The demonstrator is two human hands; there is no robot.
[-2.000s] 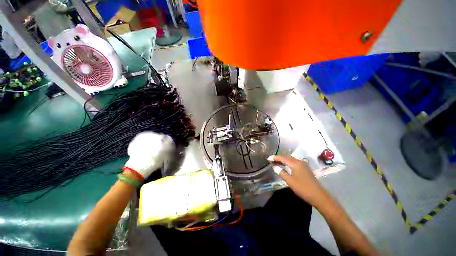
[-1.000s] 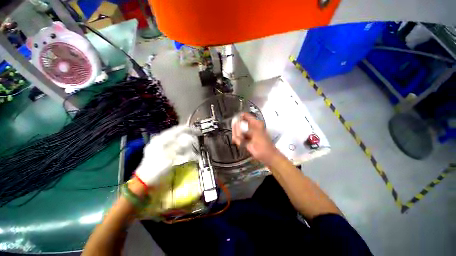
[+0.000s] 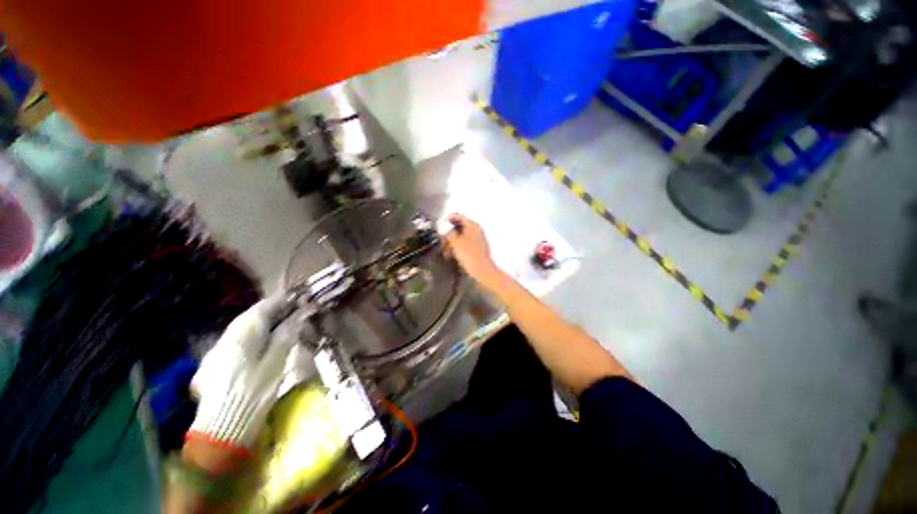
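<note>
My left hand [image 3: 241, 373], in a white knit glove with a red cuff, is at the left edge of the round grey turntable [image 3: 407, 336], its fingers closed on a thin black cable [image 3: 387, 261]. The cable appears to cross the disc, past the silver clamp [image 3: 327, 283], to my bare right hand [image 3: 471, 253]. The right fingertips are pinched at the disc's right edge. Blur hides the cable ends and the exact grip. A white-silver slide [image 3: 349, 404] runs from the clamp towards me.
A black cable heap [image 3: 111, 301] lies on the green table at left. A yellow pad [image 3: 302, 442] is under my left forearm, beside orange tubing [image 3: 410, 432]. A dark mechanism [image 3: 327, 171] stands behind the disc. A red knob [image 3: 544, 254] is at right; an orange cover [image 3: 251, 60] hangs overhead.
My left hand has moved from the cable heap to the disc's left side. My right hand has gone over the disc's middle to its right edge. The view has swung right.
</note>
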